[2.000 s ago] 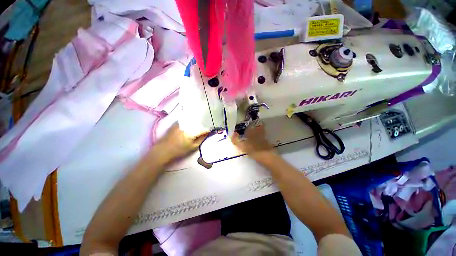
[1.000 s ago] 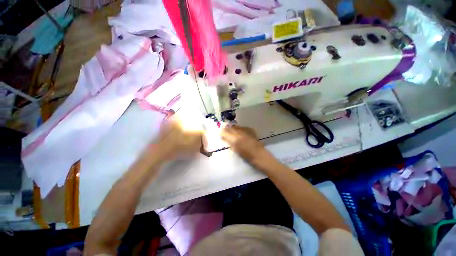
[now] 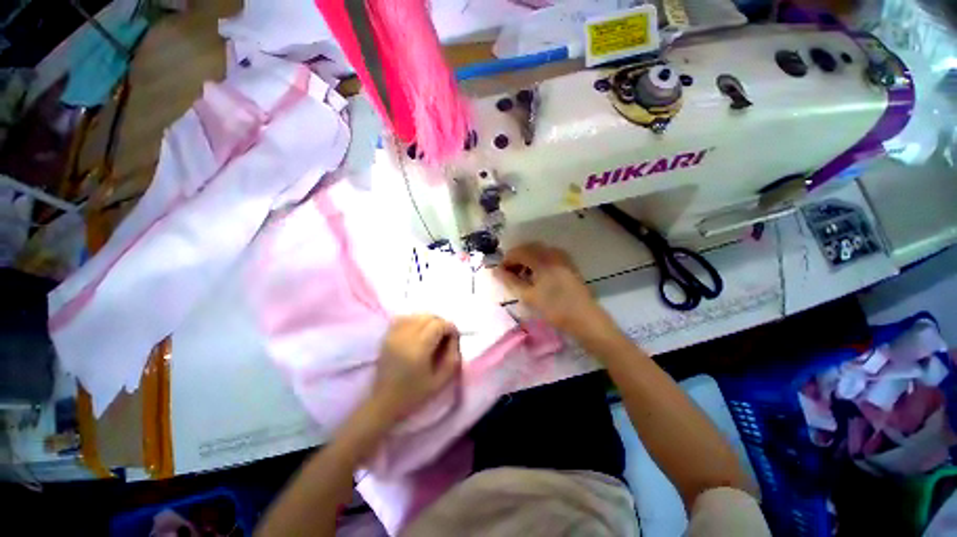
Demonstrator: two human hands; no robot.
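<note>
A pale pink garment panel (image 3: 315, 304) lies across the table left of and in front of the needle area, its lower part hanging over the front edge. My left hand (image 3: 418, 357) grips the panel near the table's front edge. My right hand (image 3: 540, 283) is just right of the presser foot (image 3: 481, 243), fingers bent at the panel's right part; whether it pinches cloth is unclear. Lamp glare washes out the cloth at the needle. The white HIKARI machine (image 3: 651, 157) stands behind my right hand.
Black shears (image 3: 687, 278) lie under the machine arm. A tray of metal parts (image 3: 843, 233) sits at the right. Another pale panel (image 3: 168, 231) lies at the left. Bright pink strips (image 3: 415, 84) hang before the machine head. A blue basket (image 3: 750, 420) of pink pieces is at lower right.
The pink panel now spreads from the needle area to the table's front edge. My left hand has moved toward me with it. My right hand has shifted slightly right.
</note>
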